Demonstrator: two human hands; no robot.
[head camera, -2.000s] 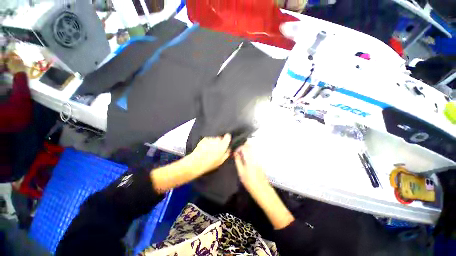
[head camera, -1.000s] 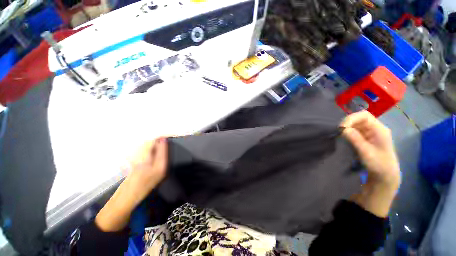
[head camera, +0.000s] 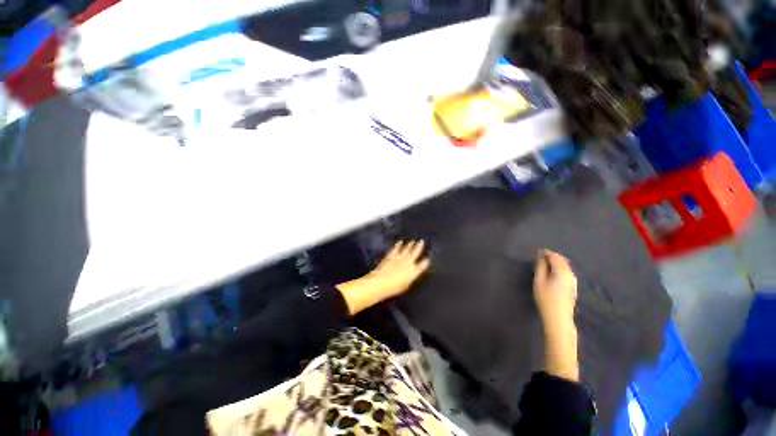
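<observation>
Dark grey cut panels (head camera: 493, 272) lie spread below the table's right front edge, over a blue crate whose side shows at the lower right. My left hand (head camera: 402, 267) rests flat on the cloth at its left part, fingers spread, holding nothing. My right hand (head camera: 555, 285) is over the middle of the cloth with its fingers curled; blur hides whether it pinches the cloth. More dark grey cloth (head camera: 38, 221) hangs over the table's left side. The white sewing machine with a blue stripe (head camera: 183, 41) stands at the back, blurred.
The white table (head camera: 255, 192) holds dark slim tools (head camera: 391, 136) and a yellow phone (head camera: 476, 111). A red plastic stool (head camera: 689, 207) stands at right on the floor, near blue crates (head camera: 698, 132). A dark crumpled heap (head camera: 621, 60) is at upper right.
The cloth that both hands held up stretched is now lowered and spread at the right. My left hand has moved right and lies open on it. The view has shifted and blurred.
</observation>
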